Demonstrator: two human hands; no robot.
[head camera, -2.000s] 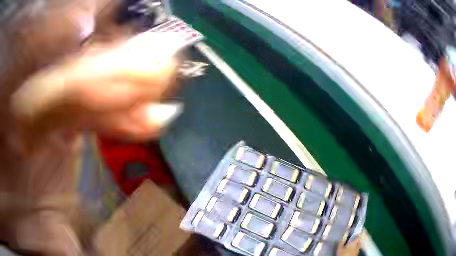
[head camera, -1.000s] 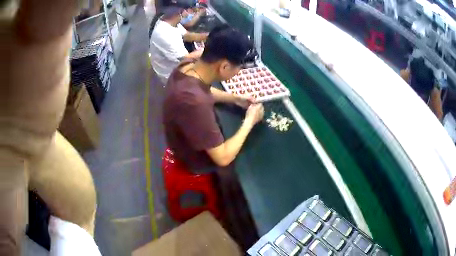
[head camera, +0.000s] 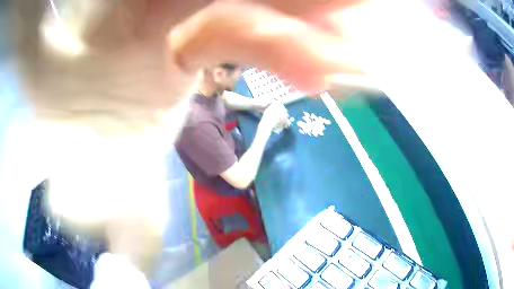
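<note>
A large tray (head camera: 323, 246) with rows of pockets lies at the bottom right on the green bench. Its pockets hold grey, dark-edged rectangular units, and its near part is cut off by the picture's edge. A very close, blurred hand, seemingly my left hand (head camera: 270, 48), crosses the top of the view above the bench, away from the tray. Its grip cannot be made out. Blurred skin and bright glare fill the left side. I cannot see my right hand.
A seated person (head camera: 205, 135) in a dark shirt works at the bench on a red stool (head camera: 225, 211). Beyond the tray are loose pale parts (head camera: 313, 124) and a white gridded tray (head camera: 265, 84). A cardboard box (head camera: 225, 268) stands at bottom centre, dark stacked trays (head camera: 62, 242) lower left.
The blurred hand now covers the top, where the view was open a second ago. The pocketed tray shows slightly further left and higher. The picture has become much brighter.
</note>
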